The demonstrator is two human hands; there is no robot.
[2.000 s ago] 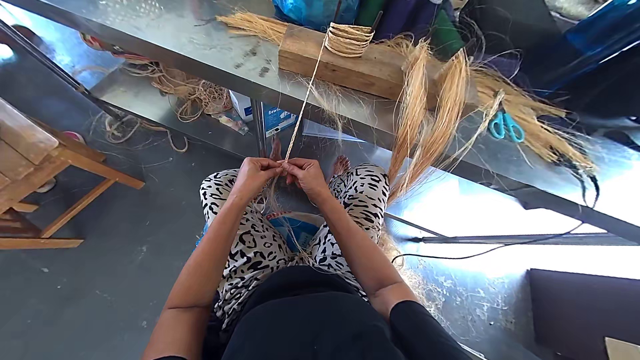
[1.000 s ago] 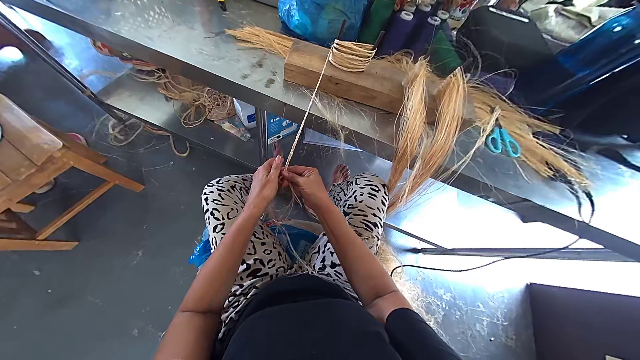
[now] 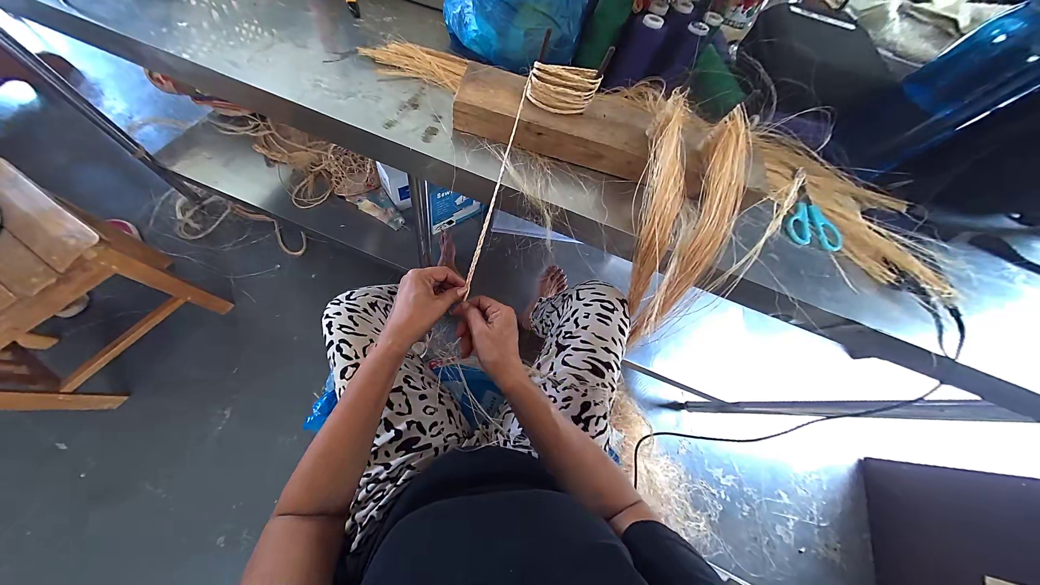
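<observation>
A pale twisted fibre cord (image 3: pixel 497 183) runs taut from a coil of cord (image 3: pixel 563 88), wound around upright pegs on a wooden block (image 3: pixel 552 134), down to my lap. My left hand (image 3: pixel 426 301) pinches the cord's lower end. Just right of it, my right hand (image 3: pixel 490 331) holds the fibres at that same end with bent fingers; loose strands hang below, over a blue bag between my thighs. Two hanks of blond fibre (image 3: pixel 703 203) drape from the block over the table edge. Teal-handled scissors (image 3: pixel 813 227) lie on more fibre to the right.
The block rests on a metal table (image 3: pixel 325 73), near a blue plastic bag (image 3: pixel 516 32) and thread cones (image 3: pixel 642 45). Tangled cord (image 3: pixel 313 162) lies on the lower shelf. A wooden stool (image 3: pixel 89 276) stands at left; a black cable (image 3: pixel 756 439) crosses at lower right.
My hands have shifted slightly while staying at the cord's lower end. The left hand, more upright along the cord one second ago, now bends over it with the fingertips pinched.
</observation>
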